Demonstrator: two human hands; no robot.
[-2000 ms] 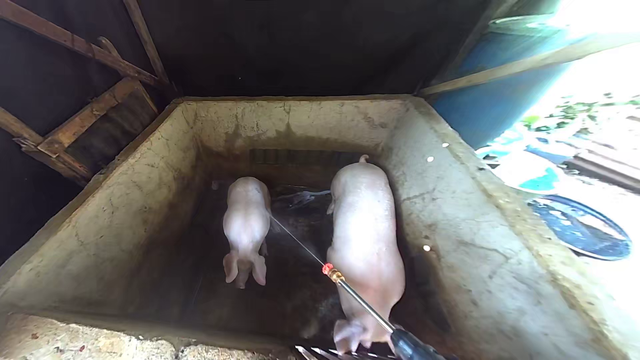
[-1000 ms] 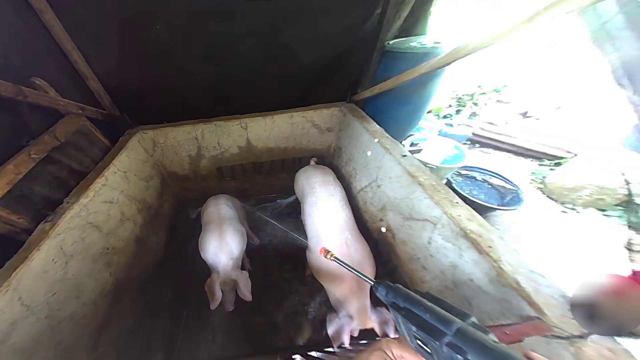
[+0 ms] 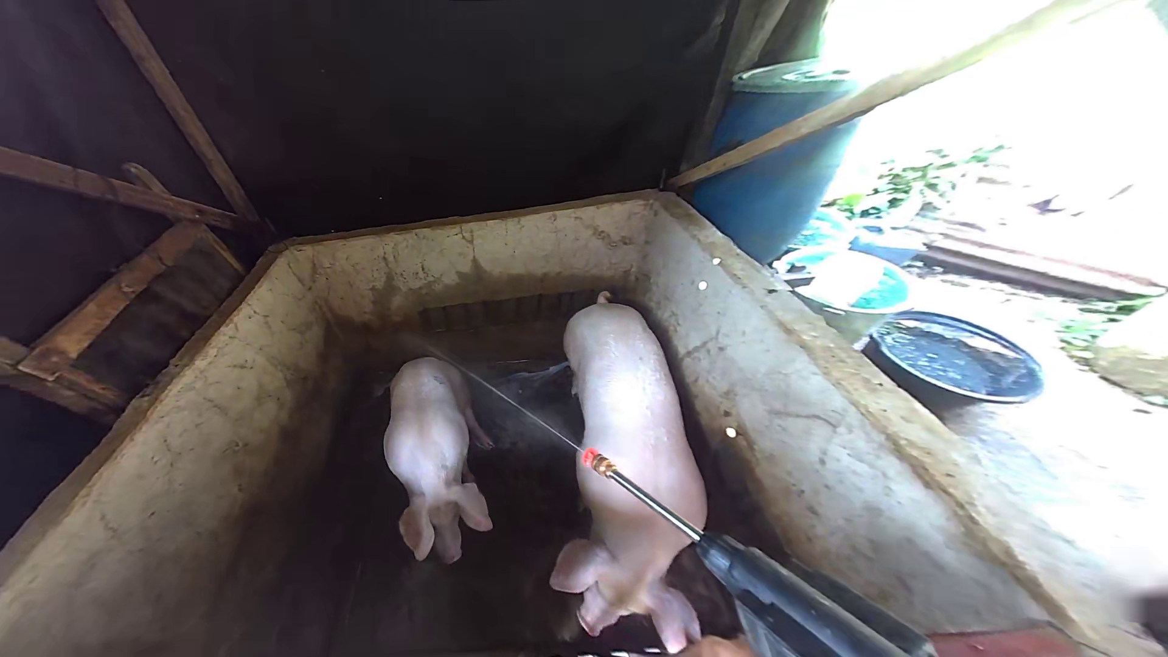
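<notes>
A black pressure washer spray gun (image 3: 794, 593) reaches in from the lower right, its metal lance and red-tipped brass nozzle (image 3: 598, 461) pointing up and left. A thin water jet leaves the nozzle toward the back left of the pen. Only a sliver of my right hand (image 3: 716, 648) shows at the bottom edge, against the gun; most of its grip is hidden. My left hand is out of view. A smaller pink pig (image 3: 427, 433) stands left of the jet, head toward me. The larger pig (image 3: 630, 392) stands on the right, partly behind the lance.
Concrete pen walls (image 3: 794, 456) surround the dark, wet floor. Outside on the right are a blue barrel (image 3: 776, 173), a basin with turquoise contents (image 3: 858, 283) and a round black tub of water (image 3: 954, 356). Wooden poles (image 3: 867, 100) cross above. A blurred dark shape sits at the lower right edge.
The jet now points farther up and left, past the smaller pig's rear. More of the gun shows than two seconds ago. The view has turned right since then.
</notes>
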